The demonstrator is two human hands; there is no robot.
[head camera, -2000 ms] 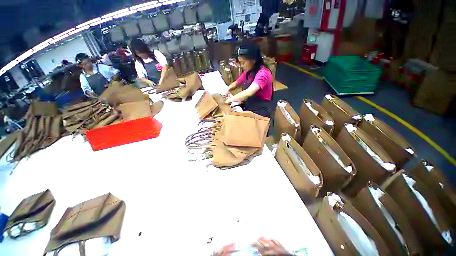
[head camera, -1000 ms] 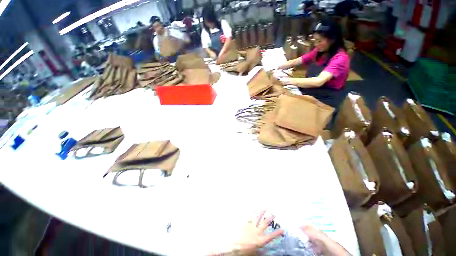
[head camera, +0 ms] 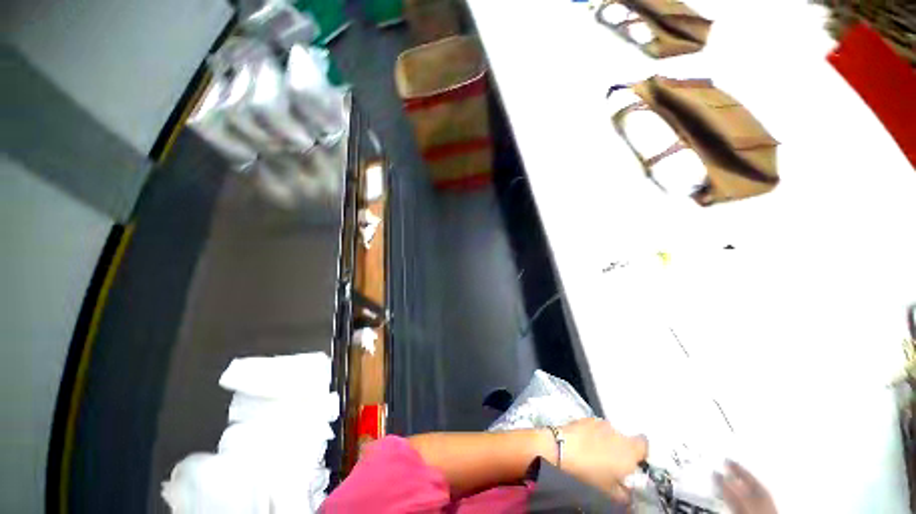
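Note:
My left hand (head camera: 601,454), with a bracelet at the wrist and a pink sleeve, is at the near table edge. Its fingers are curled on a crumpled clear plastic bag (head camera: 671,490) with dark print, cut off by the bottom edge. My right hand (head camera: 745,490) is blurred and partly cut off, on the other side of the plastic; its grip cannot be told. More crumpled plastic (head camera: 544,400) shows past my left forearm at the table edge. A folded brown tote (head camera: 741,129) with thin handles lies farther up the white table (head camera: 643,341).
A second brown tote (head camera: 675,28) lies beyond the first. A red bin (head camera: 882,90) is at the upper right. Left of the table are a brown carton (head camera: 447,115) on the floor, a long narrow rack (head camera: 372,276) and stacked white sheets (head camera: 271,432). Blurred white bundles (head camera: 271,95) are farther off.
The view has swung left, bringing the floor, rack and white stack into sight. My left hand, spread over the plastic before, is now curled on it at the table edge.

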